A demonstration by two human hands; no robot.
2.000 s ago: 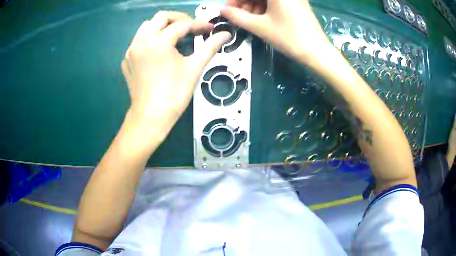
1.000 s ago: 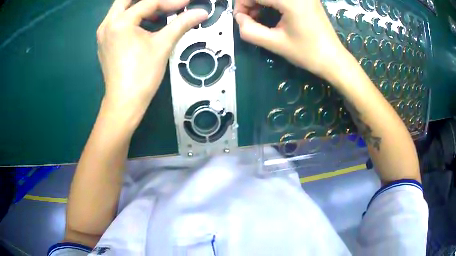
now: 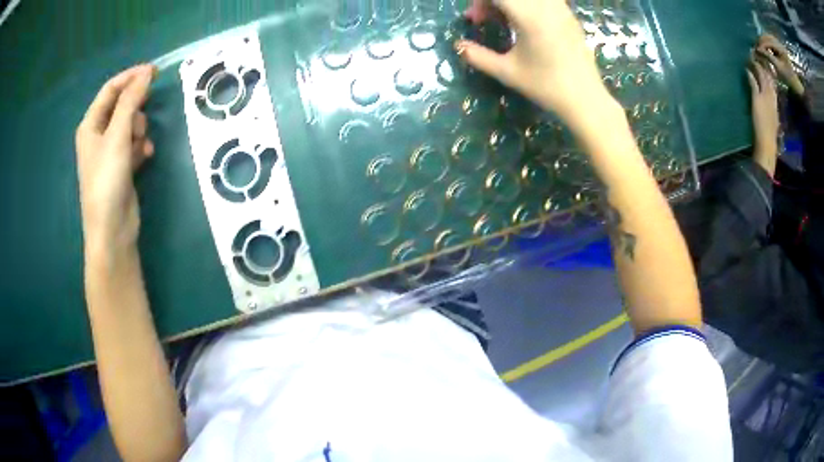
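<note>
A silver-white metal plate (image 3: 201, 135) with three large round openings lies on the green surface, its near end at the edge. Its openings show inner rings and curved slots. My left hand (image 3: 113, 158) is left of the plate, not touching it, fingers loosely curled and thumb apart, with nothing visible in it. A clear plastic tray (image 3: 397, 126) with rows of round pockets lies right of the plate. My right hand (image 3: 533, 59) is over the tray's far part, thumb and finger bent towards a pocket. Whether a small part is between those fingertips cannot be told.
The green work surface (image 3: 54, 271) ends in a curved near edge against my white clothing. The tray's near edge overhangs it. At the far right are another person's hands (image 3: 766, 86) and dark clothing. Below is grey floor with a yellow line (image 3: 569, 347).
The view has shifted right, so plate and tray appear further left. My left hand has left the plate's far opening. My right hand has moved from beside the plate to over the tray.
</note>
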